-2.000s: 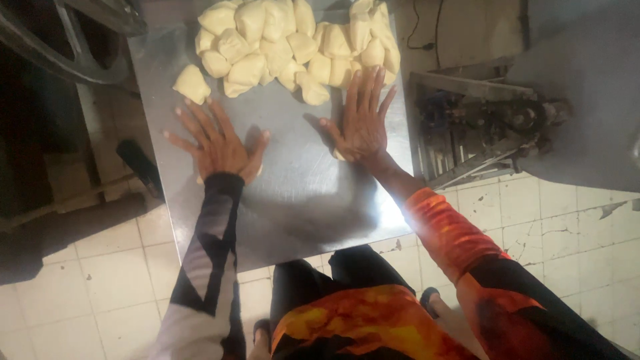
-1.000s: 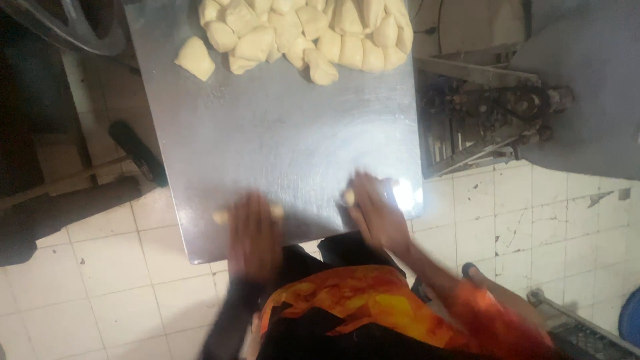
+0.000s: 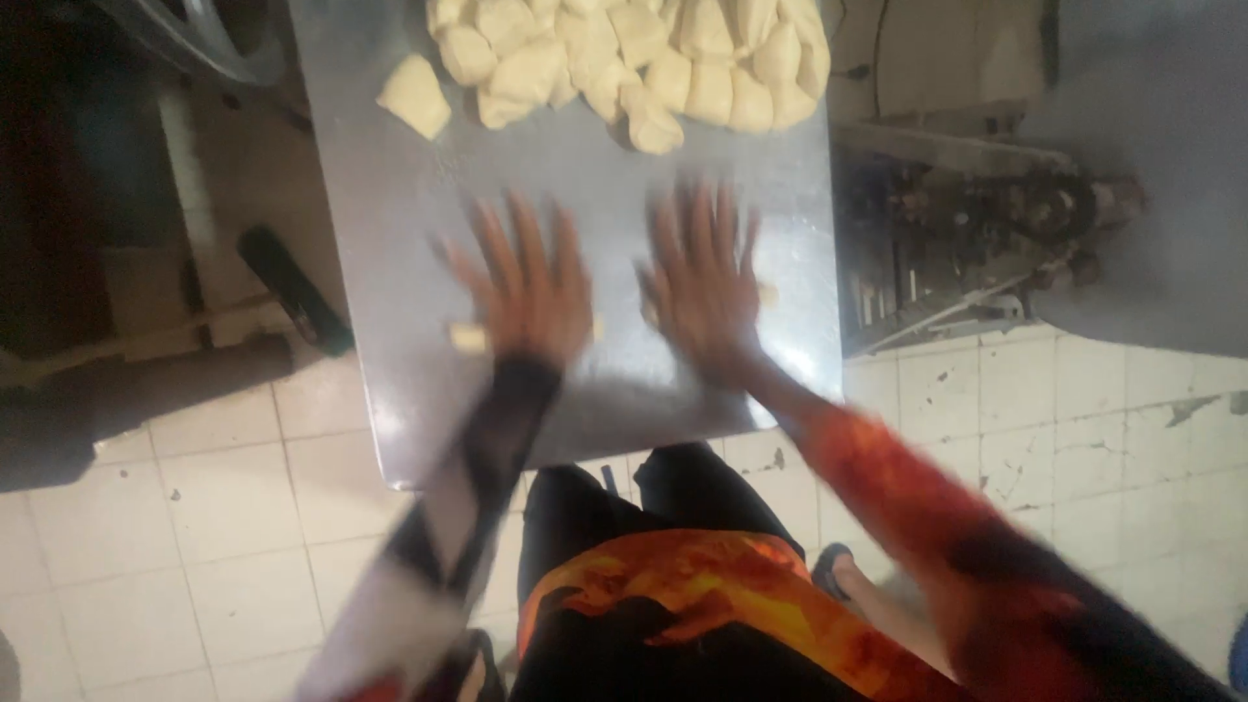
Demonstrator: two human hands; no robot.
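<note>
My left hand (image 3: 531, 292) lies flat with spread fingers over a thin roll of dough (image 3: 469, 337), whose ends stick out on both sides of the palm. Palm down, my right hand (image 3: 707, 288) covers a second dough piece (image 3: 767, 292); only a bit shows beside it. Both hands are motion-blurred. They rest over a metal work table (image 3: 604, 409). Beyond the fingers, many pale dough pieces (image 3: 522, 83) are bunched at the far side, and one lone dough piece (image 3: 416, 96) sits apart on the left.
Right of the table stands a machine with exposed mechanical parts (image 3: 1033, 210). A dark green object (image 3: 292, 290) is beside the table's left edge, and a metal wheel rim (image 3: 219, 44) is at the upper left. Light tiles (image 3: 234, 556) cover the floor.
Both hands have moved forward, away from my body, since a second ago, when they were at the table's near edge. The bunched dough has stayed at the far side.
</note>
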